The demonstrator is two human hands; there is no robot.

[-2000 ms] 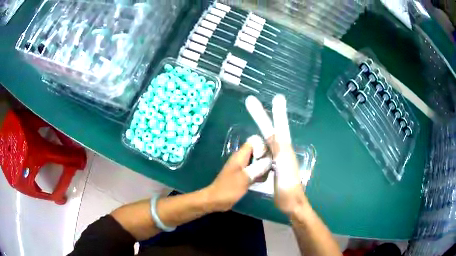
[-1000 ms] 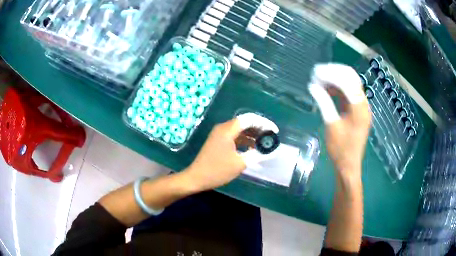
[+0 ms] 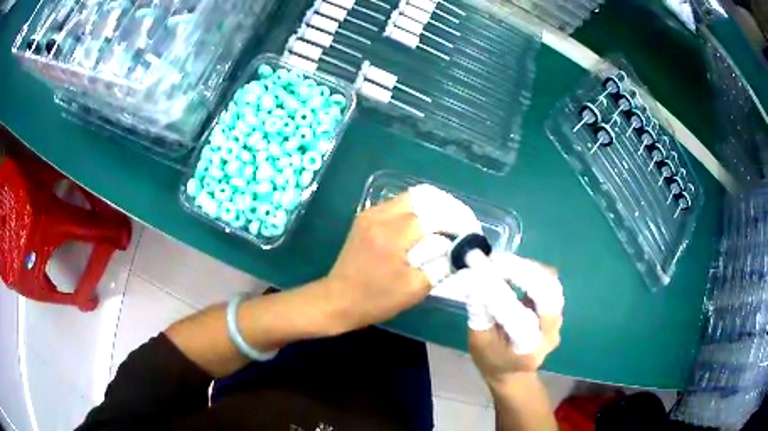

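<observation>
My left hand (image 3: 392,248), with white finger cots, holds a dark round cap (image 3: 470,251) between its fingertips above the small clear work tray (image 3: 505,220). My right hand (image 3: 515,316), also in white cots, has its fingers bent close against the cap's right side. A pale tip shows at the cap's face; whether it is a separate part or a covered fingertip is unclear. The white paper (image 3: 450,289) in the tray is mostly hidden by the hands.
Left of the hands is the tub of turquoise rings (image 3: 261,156), with stacked parts trays (image 3: 135,76) beyond it. The rod tray (image 3: 484,143) with white-headed rods lies behind. The finished-piece tray (image 3: 636,223) is at right. A red stool (image 3: 59,231) stands below the bench edge.
My right hand was raised near the rod tray a second ago and has come down and left to the cap. My left hand still holds the cap, now slightly further right.
</observation>
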